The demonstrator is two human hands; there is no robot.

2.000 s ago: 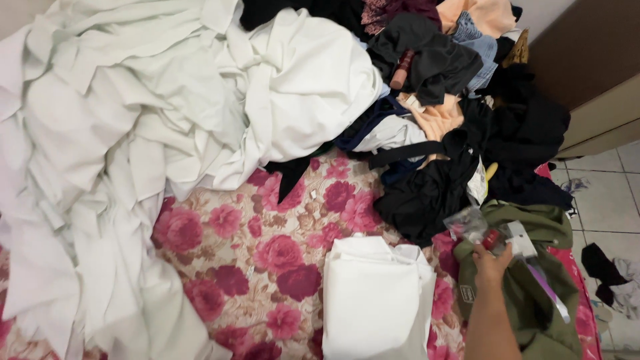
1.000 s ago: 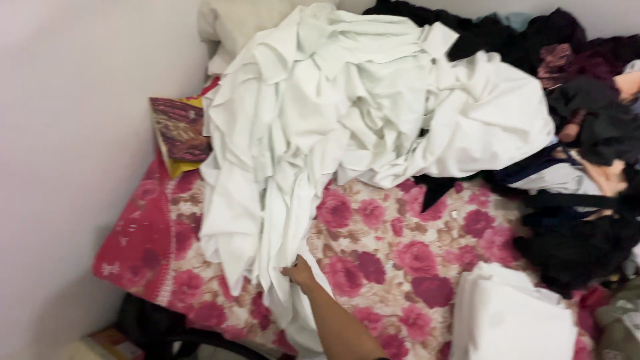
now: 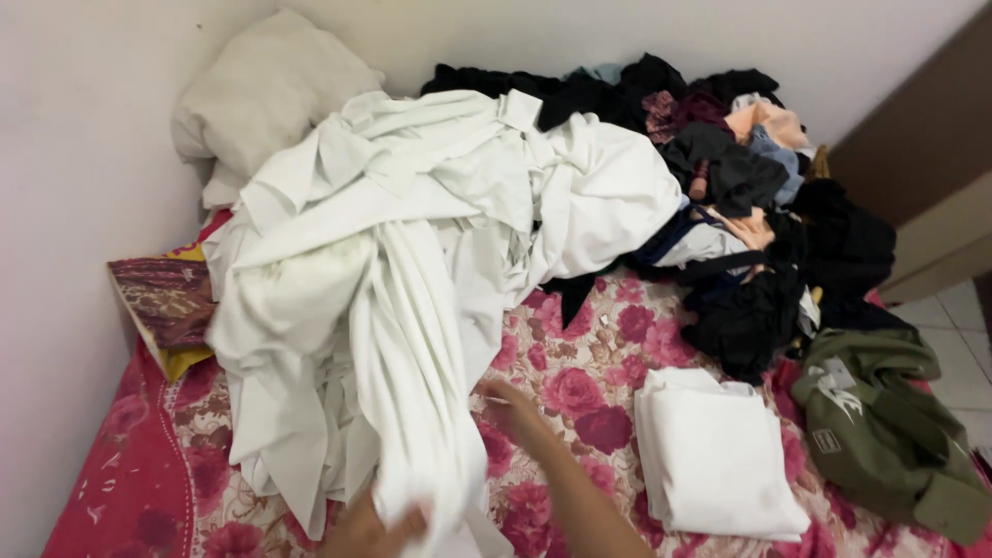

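Observation:
A big heap of white cloth [image 3: 434, 178] covers the left and middle of a bed with a floral sheet [image 3: 573, 387]. At the bottom edge, my left hand [image 3: 380, 531], blurred, is closed on a long gathered length of the white cloth. My right hand [image 3: 504, 403] is just right of that length, fingers apart, over the floral sheet; it appears to hold nothing. To its right lies a folded stack of white cloth [image 3: 717, 457].
Dark and coloured clothes [image 3: 736, 287] lie piled along the wall and right side. An olive green garment [image 3: 883, 426] is at the lower right. A pillow [image 3: 263, 93] leans in the far left corner, above a purple and yellow package [image 3: 167, 302].
Both hands are now in view, where one second ago a single hand touched the cloth's lower end. A length of white cloth has been drawn toward me. The hand has left the green garment.

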